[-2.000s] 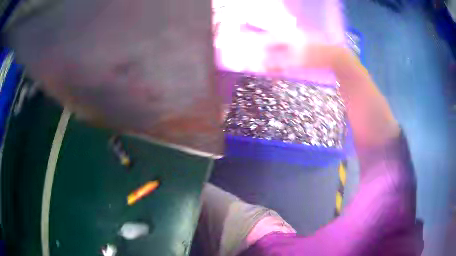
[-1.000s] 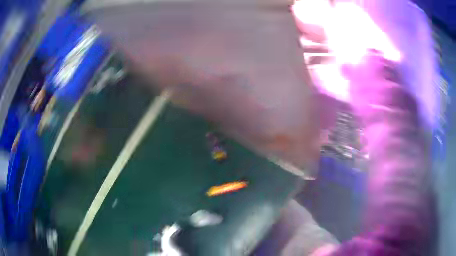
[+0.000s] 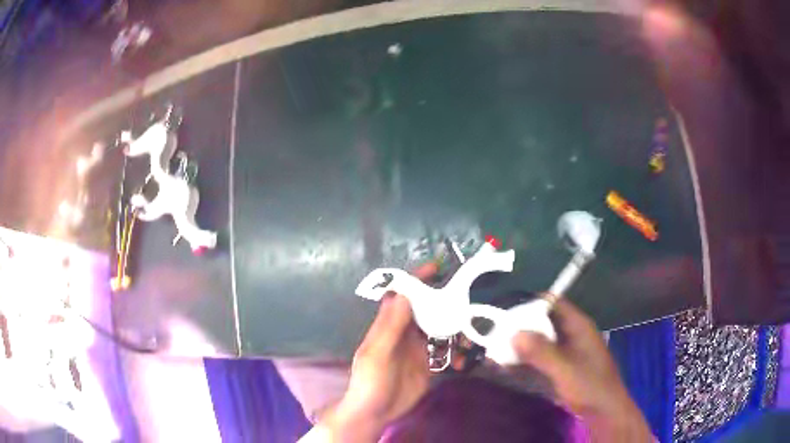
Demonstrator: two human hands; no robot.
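Note:
My left hand (image 3: pixel 381 355) holds a white curved toy body (image 3: pixel 442 304) with a red spot at its upper right end, at the near edge of the green bench. My right hand (image 3: pixel 579 362) grips a white part (image 3: pixel 520 333) that touches or overlaps the body; I cannot tell if it is a second body. A small metal loop (image 3: pixel 440 355) hangs below, between my hands. A white rounded thing, perhaps the glue bottle (image 3: pixel 579 230), lies above my right hand, with a pale rod running from it towards my fingers. My fingertips are partly hidden.
Joined or touching white bodies (image 3: pixel 178 201) lie on the bench's left side, beside gold rods (image 3: pixel 126 251). An orange-yellow tube (image 3: pixel 632 215) and a purple-yellow item (image 3: pixel 658 147) lie at the right. A blue bin (image 3: pixel 645 363) stands below right.
The view has swung from the partition and bins to the green bench. My right arm has come back from the bright bin, and both hands now hold white parts low in view.

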